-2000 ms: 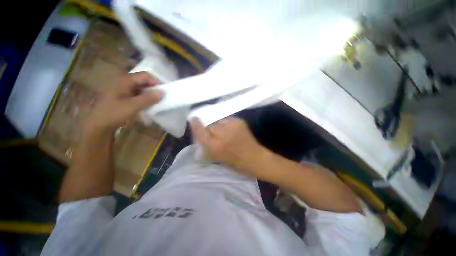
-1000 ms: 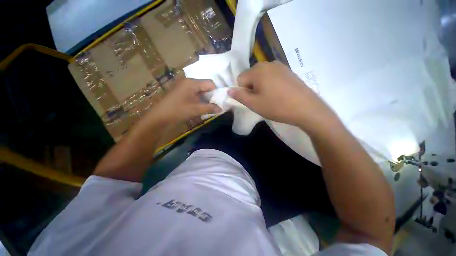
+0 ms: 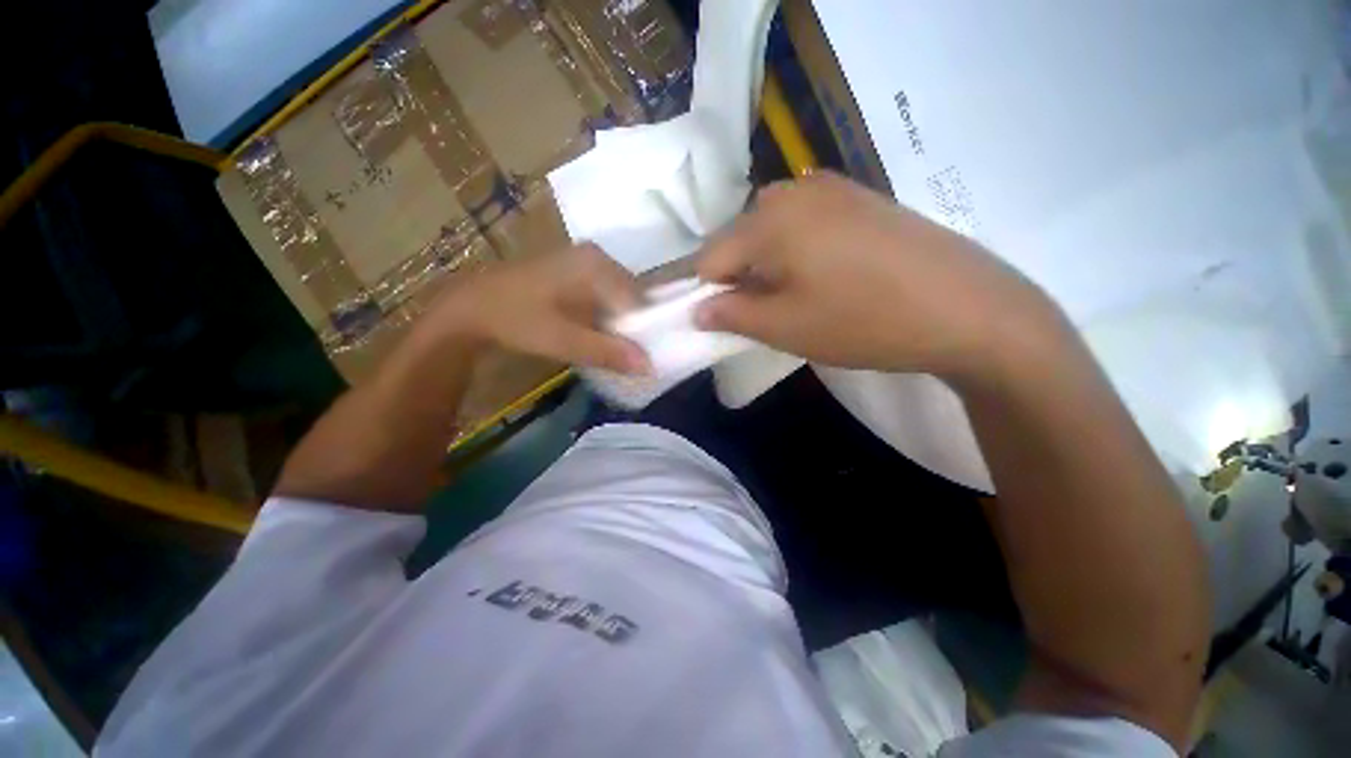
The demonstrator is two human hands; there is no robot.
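My left hand (image 3: 560, 314) and my right hand (image 3: 822, 279) pinch a small white folded piece (image 3: 674, 338) between them, in front of my body. The piece is slightly blurred. A narrow white fabric piece (image 3: 723, 89) hangs off the table edge and spreads over the carton just behind my hands. A large white fabric panel (image 3: 948, 430) hangs over the table's front edge, partly behind my right forearm. The presser foot and needle area (image 3: 1256, 456) is lit by a lamp at the right.
A taped brown carton (image 3: 378, 193) in a yellow frame (image 3: 111, 481) stands at the left. A white table (image 3: 1067, 119) with printed text is at the upper right. White cloth (image 3: 896, 681) lies bundled below the table.
Since two seconds ago, the view has swung left and my hands have come together over the carton's edge. In the last second, the small folded piece has opened out flatter between my fingers.
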